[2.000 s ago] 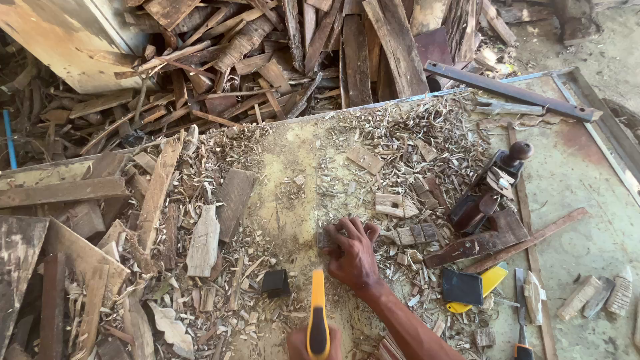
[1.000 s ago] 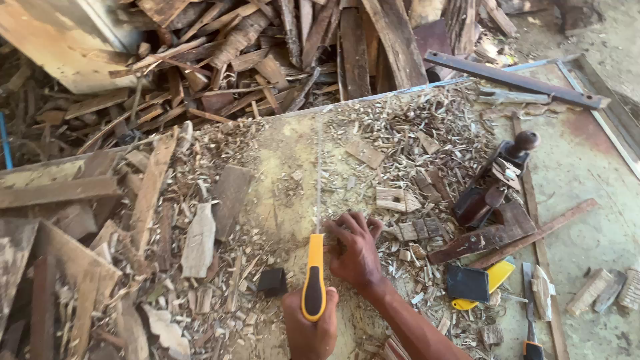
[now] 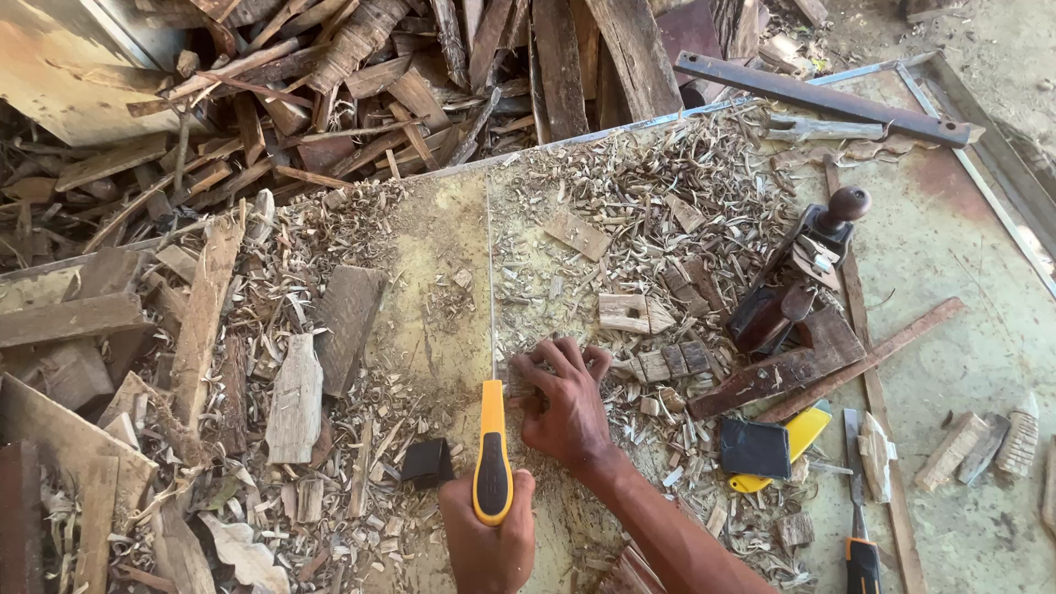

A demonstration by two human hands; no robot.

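Note:
My left hand (image 3: pixel 488 528) is closed around the yellow and black handle of a hand saw (image 3: pixel 492 437), whose thin blade points away from me, seen almost edge-on. To the right of the blade, my right hand (image 3: pixel 569 400) presses a small wood block (image 3: pixel 518 381) on the worktop, its fingers bent over it; the block is mostly hidden. A black square piece (image 3: pixel 426 462) lies just left of the saw handle. Beyond my right hand rest a notched wood block (image 3: pixel 634 313) and a row of cut block pieces (image 3: pixel 664 363).
Wood shavings cover much of the worktop (image 3: pixel 949 272). At right lie a hand plane (image 3: pixel 796 272), a chisel (image 3: pixel 858 511), a yellow tool (image 3: pixel 804 437) and a dark metal bar (image 3: pixel 817 97). Boards (image 3: pixel 202 313) crowd the left, and scrap wood (image 3: pixel 412 91) is heaped beyond the edge.
The saw and the hand on it have shifted back and forth along the blade's line; the blade shows at more length now than two seconds ago. The other hand has stayed on the block.

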